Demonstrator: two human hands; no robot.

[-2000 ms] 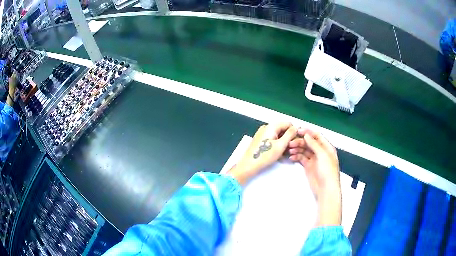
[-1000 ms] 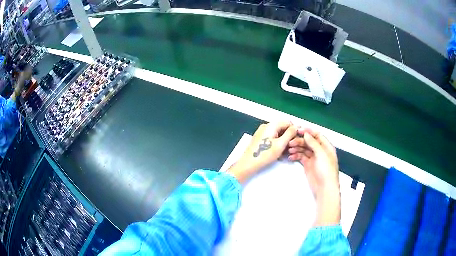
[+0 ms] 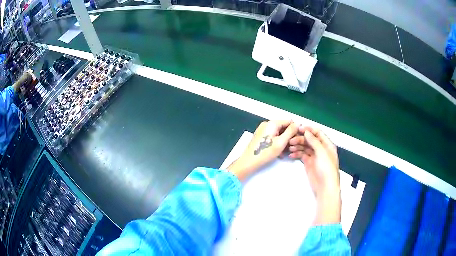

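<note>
My left hand (image 3: pixel 265 147) and my right hand (image 3: pixel 317 155) meet with their fingertips touching above the far part of the white work mat (image 3: pixel 352 197). Their fingers are curled in. Whether something small is between the fingertips cannot be told. The middle of the mat is washed out by glare, and my sleeves cover part of it. A black tape tab (image 3: pixel 355 181) shows at the mat's right edge. Blue release liner strips (image 3: pixel 400 215) lie right of the mat.
A white plastic housing (image 3: pixel 285 55) stands on the green conveyor belt (image 3: pixel 200 55). A clear tray of small round parts (image 3: pixel 85 95) is at the left. A crate of dark metallic parts (image 3: pixel 55 215) is lower left. Another person's hand (image 3: pixel 24 81) is at the far left.
The white housing has moved left along the belt, away from the right side. The other person's hand at the far left has shifted. My hands have hardly moved.
</note>
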